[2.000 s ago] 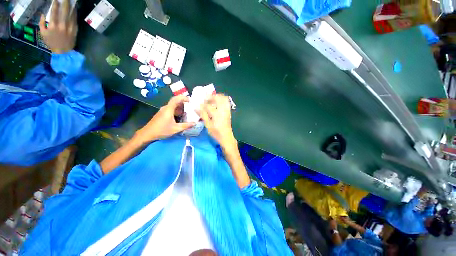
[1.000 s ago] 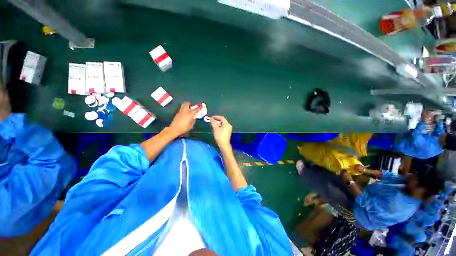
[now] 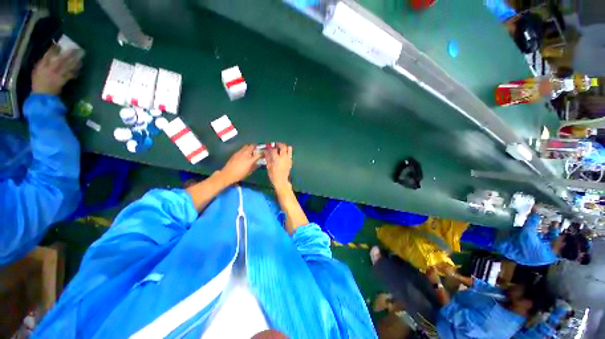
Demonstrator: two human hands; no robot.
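My left hand (image 3: 241, 164) and my right hand (image 3: 279, 164) meet at the bench's near edge. Both hold a small white and red carton (image 3: 262, 155) between them, mostly hidden by the fingers. Just left of them a small red-banded carton (image 3: 224, 128) lies on the green bench (image 3: 318, 126). A longer pair of red-banded cartons (image 3: 186, 140) lies further left. Another red-banded carton (image 3: 233, 83) stands further back. Three white cartons (image 3: 144, 87) lie side by side at the left, above a loose pile of white and blue discs (image 3: 138, 128).
A neighbour's hand (image 3: 56, 69) is on a white carton at the far left. A metal upright (image 3: 126, 25) stands behind the cartons. A metal rail (image 3: 451, 93) runs along the bench's far side. A black crumpled lump (image 3: 408, 173) lies to the right. Workers sit at the lower right.
My right hand has moved in beside my left, and both now close around the carton. The small white piece in my right fingers no longer shows. The neighbour's hand has come onto the far-left carton.
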